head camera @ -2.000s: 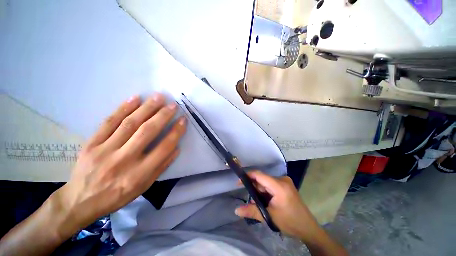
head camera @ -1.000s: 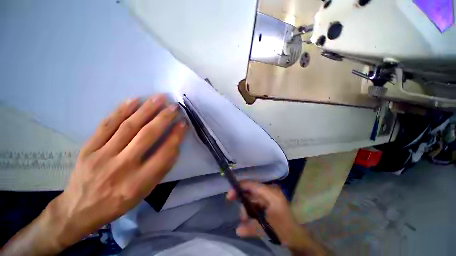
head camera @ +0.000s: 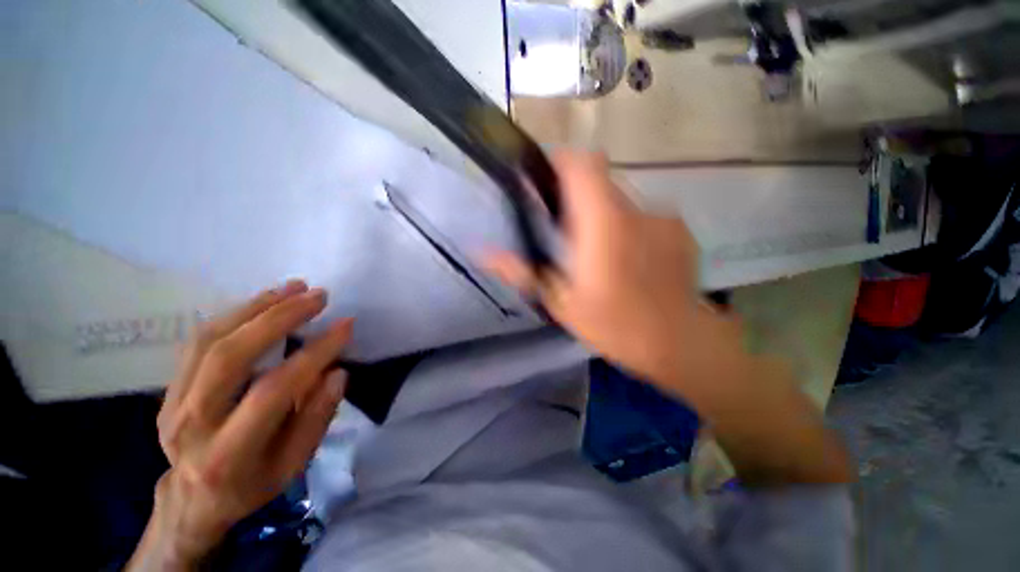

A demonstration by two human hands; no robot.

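A large pale garment panel lies on the table, its front part at the table's front edge. A dark, narrow pocket slit runs diagonally across it. My right hand is raised over the panel's right part, blurred, and holds the black tailor's shears, which point to the upper left above the cloth. The shears' blades look closed, but blur hides detail. My left hand is at the table's front edge, lower left, fingers slightly apart and bent, holding nothing visible.
The sewing machine's metal needle plate and beige machine bed are at the upper right. Pale fabric folds hang over the lap. A red container stands at the right above the grey floor. A faint ruler scale shows at the left.
The shears have left the slit and risen up and toward the camera with my right hand. My left hand has come off the panel toward the lower left. The view has shifted.
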